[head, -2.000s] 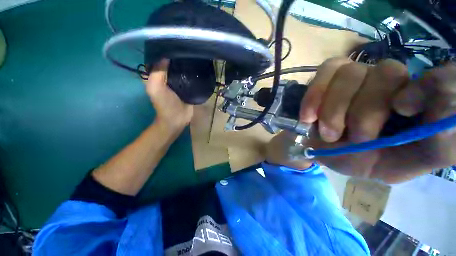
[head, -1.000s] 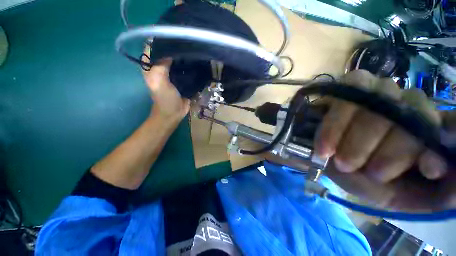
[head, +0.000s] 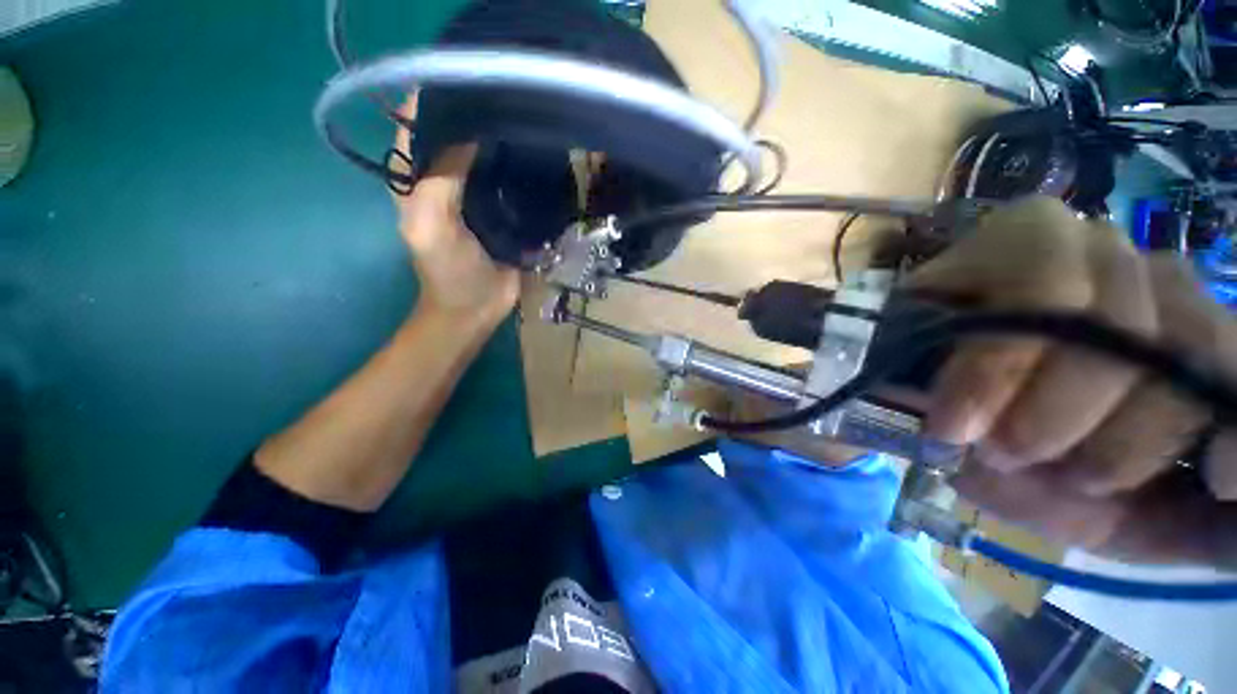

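Observation:
My left hand (head: 455, 244) holds the black headset (head: 543, 109) by its near ear cup (head: 520, 203), with the silver hoops arching over it. My right hand (head: 1085, 366) is shut around the auto-feed electric screwdriver (head: 794, 315), blurred and large at the right. The silver screw-feed nose (head: 586, 258) is at the ear cup's lower right edge; whether it touches cannot be told. The slim air cylinder (head: 739, 369) runs beside the barrel, its rod extended. The blue air hose (head: 1099, 576) leaves its rear fitting.
Tan cardboard sheets (head: 814, 129) lie under the work on the green surface (head: 177, 298). More black headsets (head: 1017, 163) lie at the upper right, beyond the cardboard, near a pale rail (head: 936, 52). A cardboard piece (head: 1011, 569) shows at the lower right.
The screwdriver body and my right hand have moved right, away from the nose, leaving the thin shaft and rod exposed. The black hose now hangs lower. The headset has shifted slightly.

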